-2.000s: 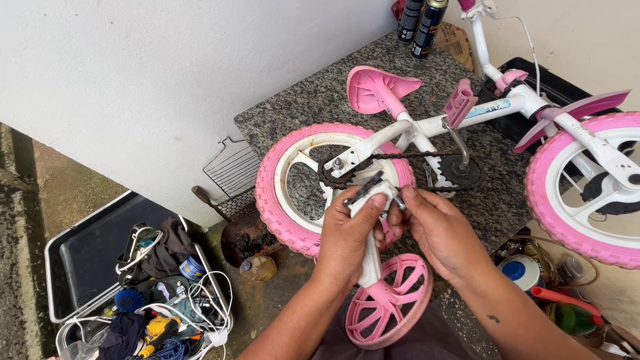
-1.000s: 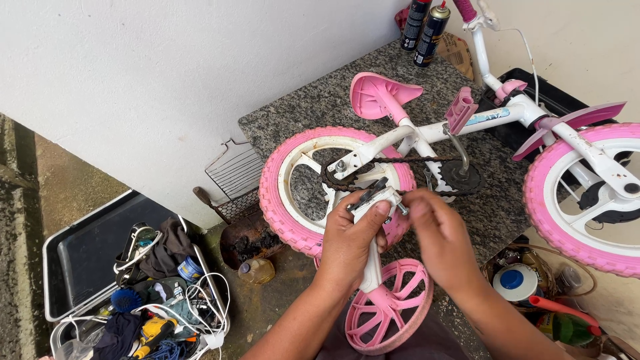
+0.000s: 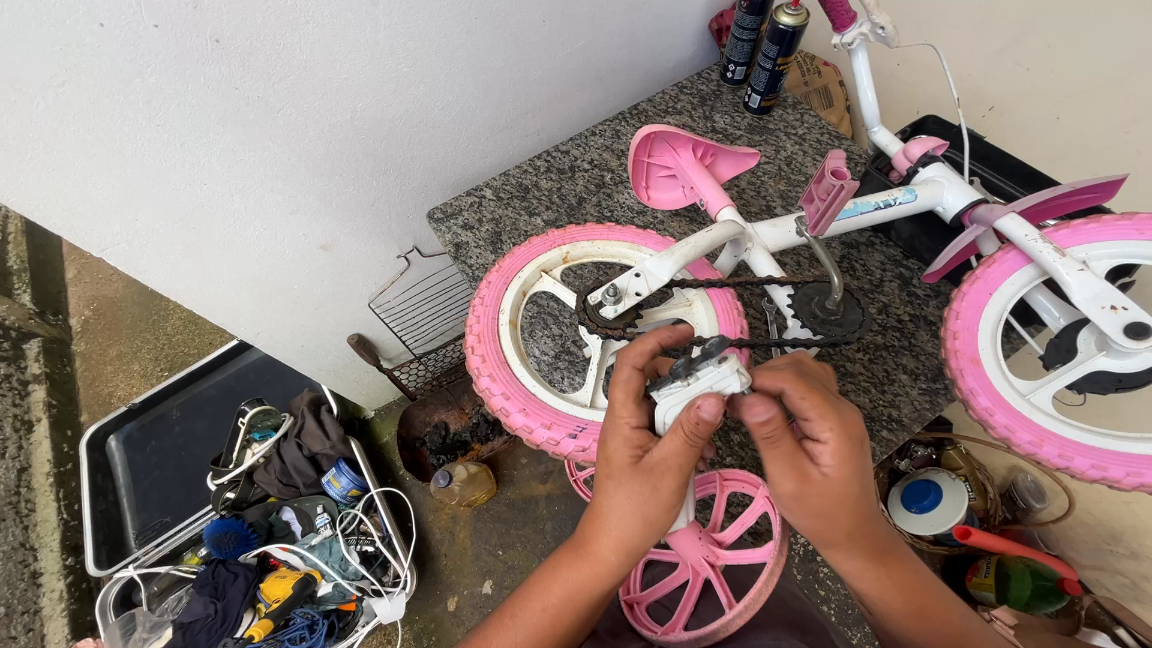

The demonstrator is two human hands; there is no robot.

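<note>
My left hand [image 3: 650,441] grips the white bracket [image 3: 697,387] of a training-wheel assembly, whose pink spoked wheel [image 3: 702,562] hangs below. A dark part sits on the bracket's upper end. My right hand [image 3: 805,441] pinches a small piece at the bracket's right side; the fingers mostly hide it. Behind both hands a child's bicycle lies on its side, with a white frame [image 3: 774,232], a pink rear tyre [image 3: 490,360], a pink saddle [image 3: 670,171] and a dark chain [image 3: 747,342]. A wrench [image 3: 771,319] lies under the chain.
The bicycle rests on a granite slab [image 3: 540,193] against a white wall. Two spray cans [image 3: 776,58] stand at its back. Lower left is an open case [image 3: 180,468] full of tools, cloths and cables. A basket with bottles [image 3: 927,504] stands at the right, a grill rack [image 3: 423,301] at the wall.
My right hand has shifted its fingers around the bracket's side, and its thumb and index finger are now closed there. My left hand keeps hold of the bracket throughout.
</note>
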